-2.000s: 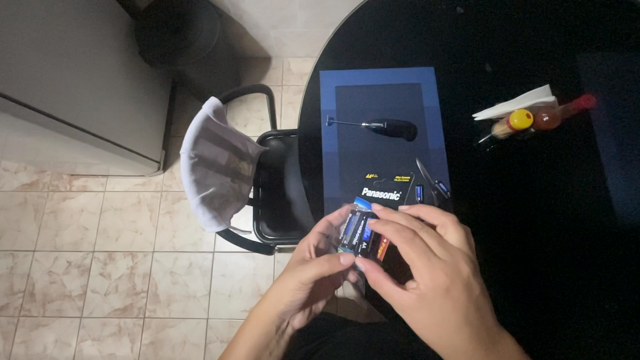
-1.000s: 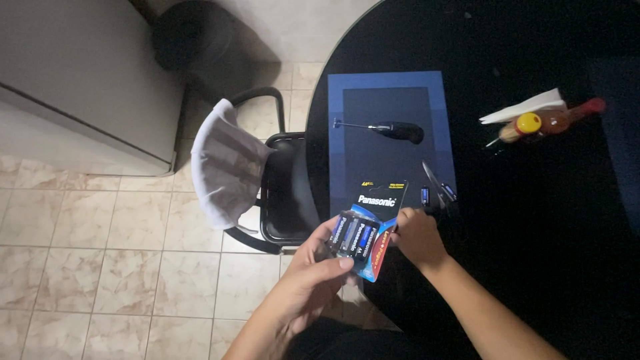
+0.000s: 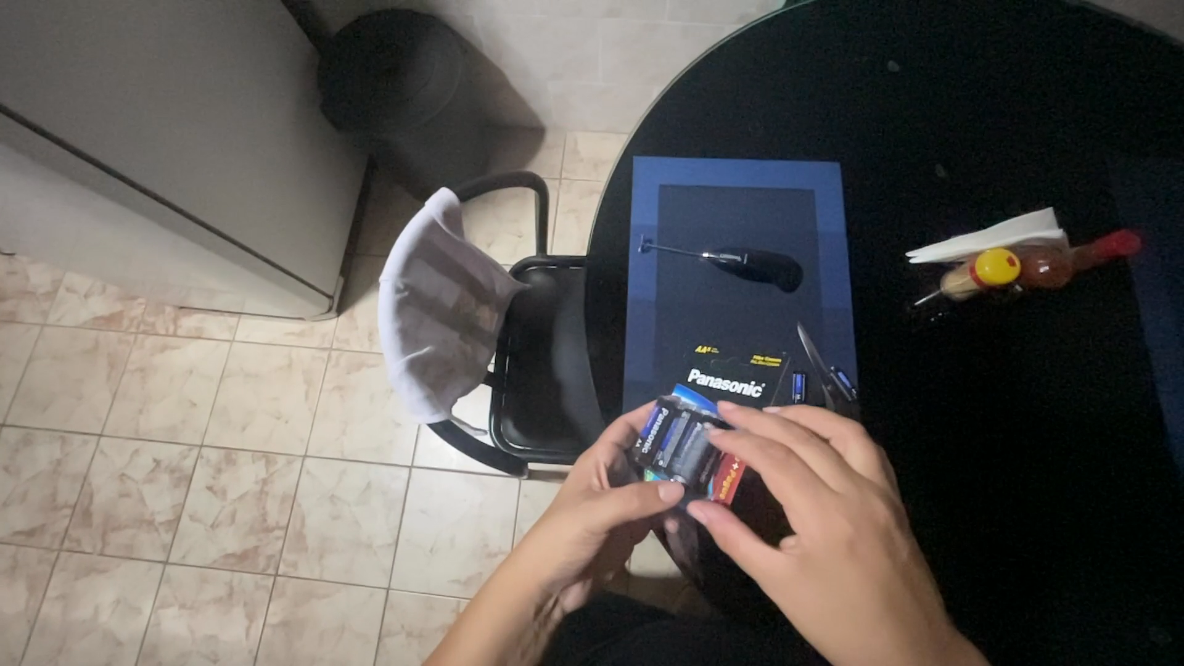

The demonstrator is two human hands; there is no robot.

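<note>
My left hand [image 3: 615, 495] grips a blister pack of Panasonic AA batteries [image 3: 680, 439], whose printed card [image 3: 726, 375] extends up and to the right over the placemat. Over the pack's right side is my right hand [image 3: 814, 499], its fingertips on or close to the batteries, thumb near the lower edge; whether it grips anything I cannot tell. Past my right fingers lie two loose batteries [image 3: 798, 387] and scissors [image 3: 815, 356], their handles hidden. A black handheld milk frother [image 3: 754, 265] with a thin metal whisk rests on the blue placemat [image 3: 645, 305].
On the round black table [image 3: 962, 120], napkins [image 3: 990, 234], a yellow-capped toothpick holder [image 3: 994, 266] and a red-capped sauce bottle [image 3: 1050, 266] sit at the right. A black chair [image 3: 546, 370] with a white cloth [image 3: 444, 314] on its back is left of the table, near a dark bin [image 3: 407, 83].
My right hand, a second ago at the card's right edge beside the pack, is back over the batteries. My left hand has kept hold of the pack.
</note>
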